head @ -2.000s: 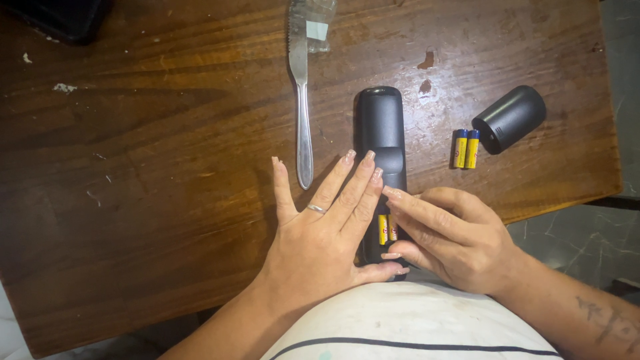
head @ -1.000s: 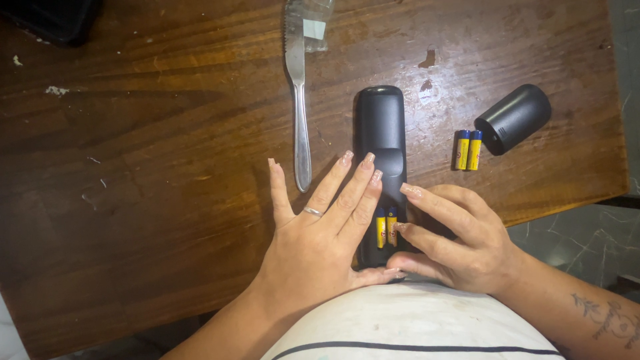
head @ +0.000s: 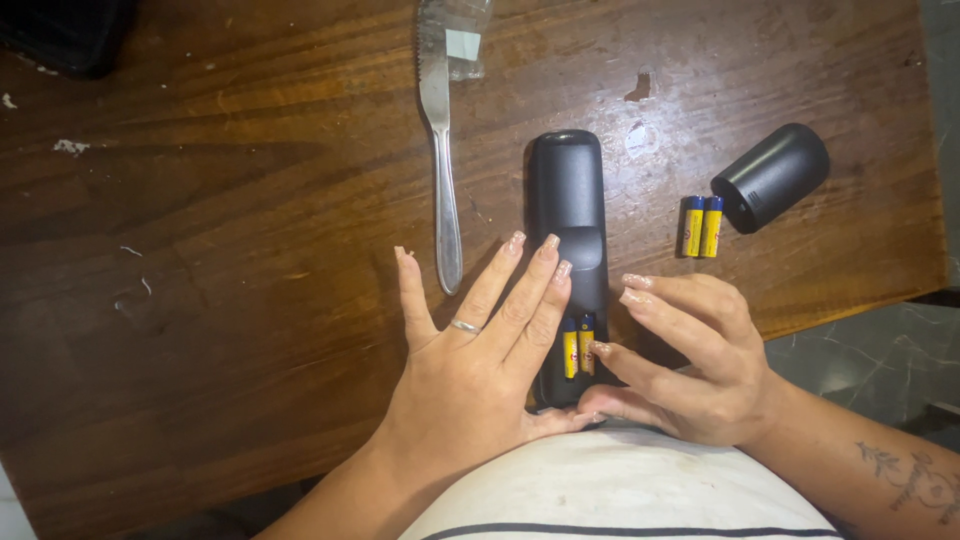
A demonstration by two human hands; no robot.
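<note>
A black remote control (head: 567, 180) lies back side up on the wooden table, its battery compartment uncovered. Two yellow and blue batteries (head: 578, 349) sit side by side in that compartment. My left hand (head: 480, 356) rests on the remote's left side with fingers spread, its thumb at the lower end. My right hand (head: 690, 356) is at the remote's right side, index fingertip touching the right battery, thumb at the lower end, other fingers raised. Two more batteries (head: 702, 227) lie together to the right, beside the black battery cover (head: 772, 177).
A serrated table knife (head: 442, 165) lies left of the remote, next to a clear plastic wrapper (head: 465, 45). A black object (head: 67, 30) is at the upper left corner. The wooden table's edge (head: 855, 309) runs along the lower right.
Two seconds ago my right fingers covered part of the compartment; they have since moved off to the right, and both batteries in it show more fully. My left hand stays on the remote.
</note>
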